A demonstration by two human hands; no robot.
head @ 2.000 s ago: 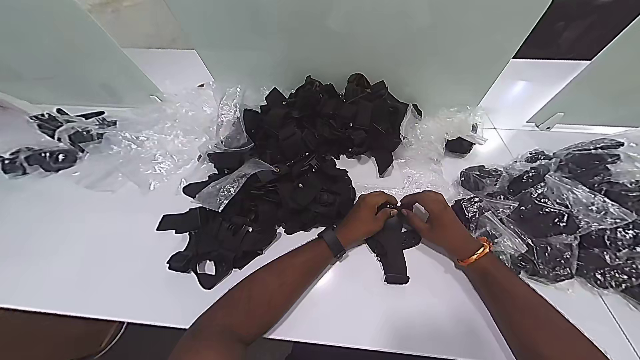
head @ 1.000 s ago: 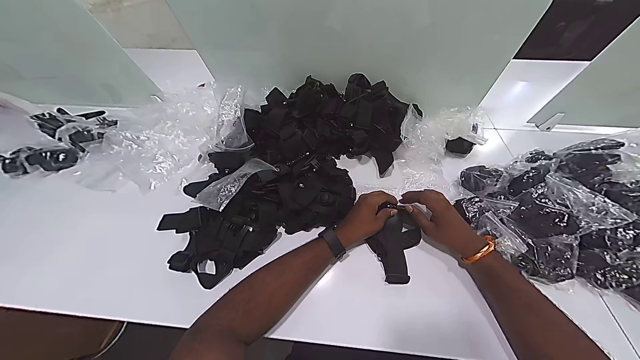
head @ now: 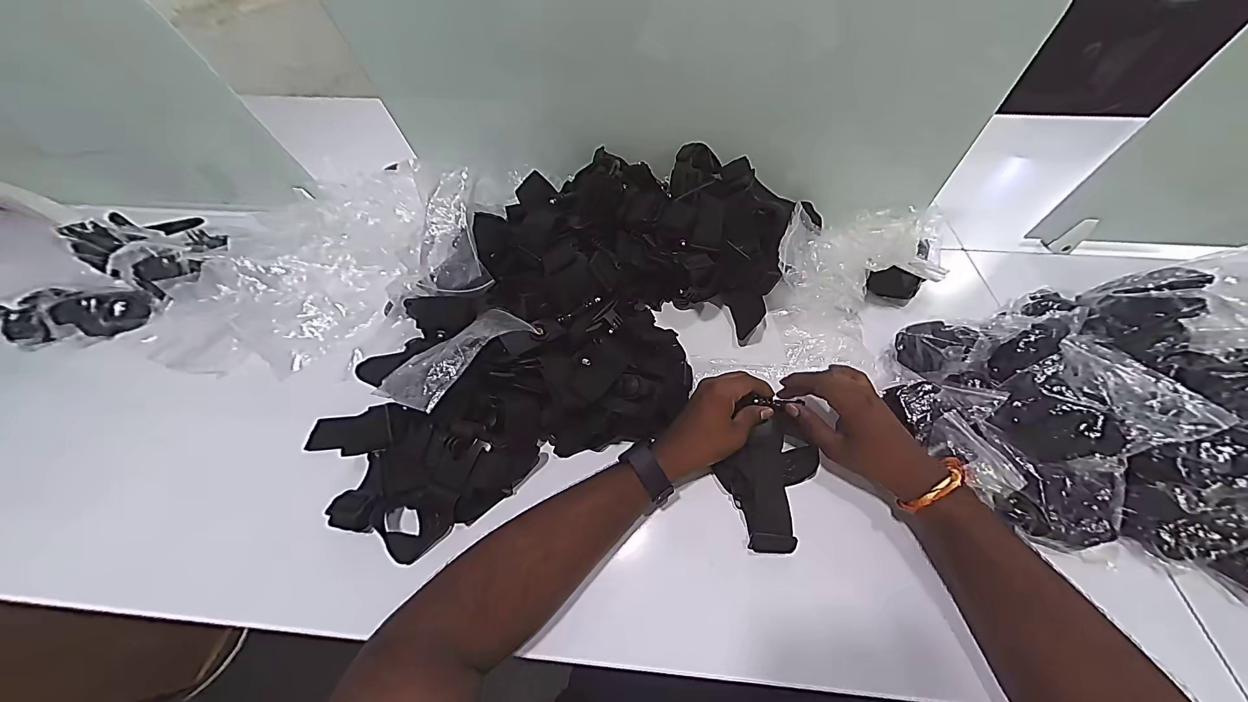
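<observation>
A black webbing strap (head: pixel 770 492) hangs down from between my hands, its wide end lying on the white table and a loop bulging at its right. My left hand (head: pixel 720 414), with a dark band at the wrist, grips the top of this strap at a small dark buckle-like part (head: pixel 770 401). From the right, the fingertips of my right hand (head: pixel 843 419) pinch the same part; an orange bracelet is on that wrist. The part's details are too small to tell. Left of my hands and behind them lies a large heap of black straps (head: pixel 604 370).
Black items in clear plastic bags (head: pixel 1063 409) are piled at the right. Crumpled clear bags (head: pixel 292 283) lie at the left, beside more black items (head: pixel 88 312). A pale green panel (head: pixel 682 78) stands behind the white table (head: pixel 146 468). Another clear bag (head: pixel 829 283) lies behind my right hand.
</observation>
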